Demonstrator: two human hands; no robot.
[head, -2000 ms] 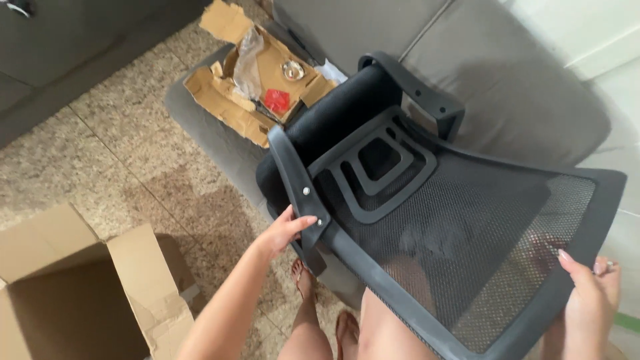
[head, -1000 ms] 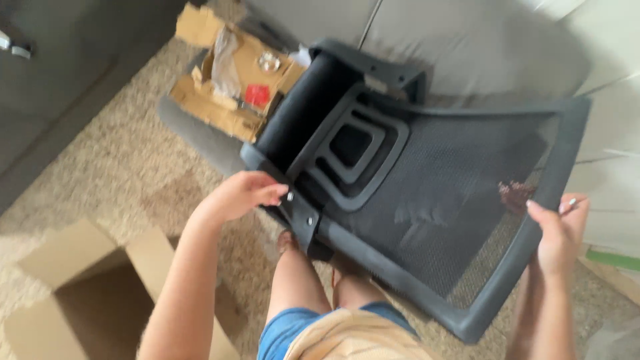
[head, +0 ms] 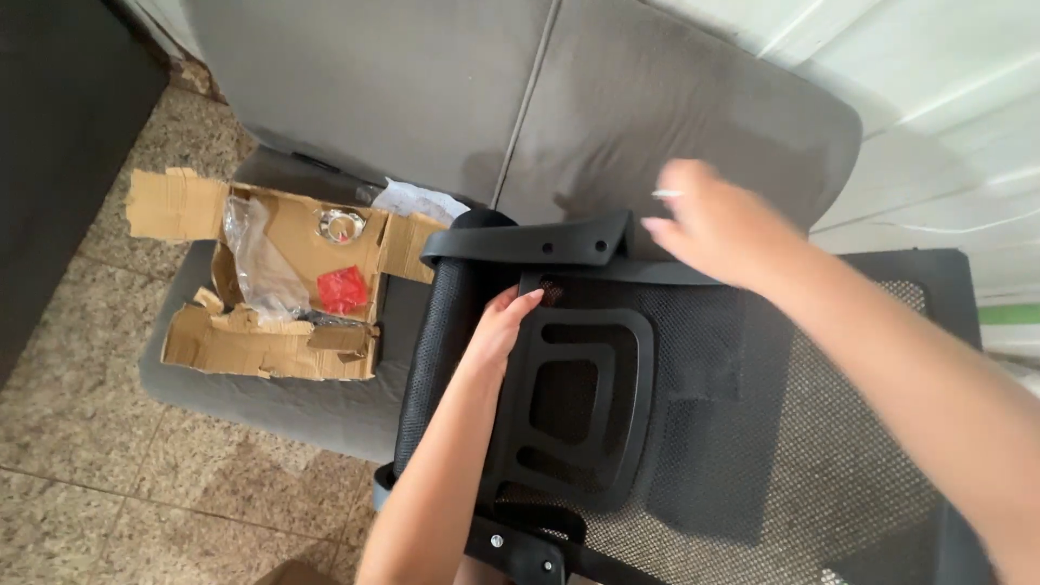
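A black office chair's mesh backrest lies across the view, joined to the padded seat. On the near armrest, two silver bolt heads show. The far armrest has two dark holes near its end. My left hand rests at the backrest's lower edge, by the seat, fingers on the frame; whether it grips is unclear. Blurred, my right hand is raised just beyond the far armrest's end, wearing a ring; its fingers are partly curled, and whether it holds anything cannot be seen.
A grey sofa stands behind and under the chair. On it lies a torn cardboard box with clear plastic wrap, a red packet and a roll of clear tape. A white panelled wall is at the right.
My left hand has left the near armrest's bolts for the backrest's lower edge. My right hand has let go of the backrest's top end and moved toward the far armrest. The view has shifted.
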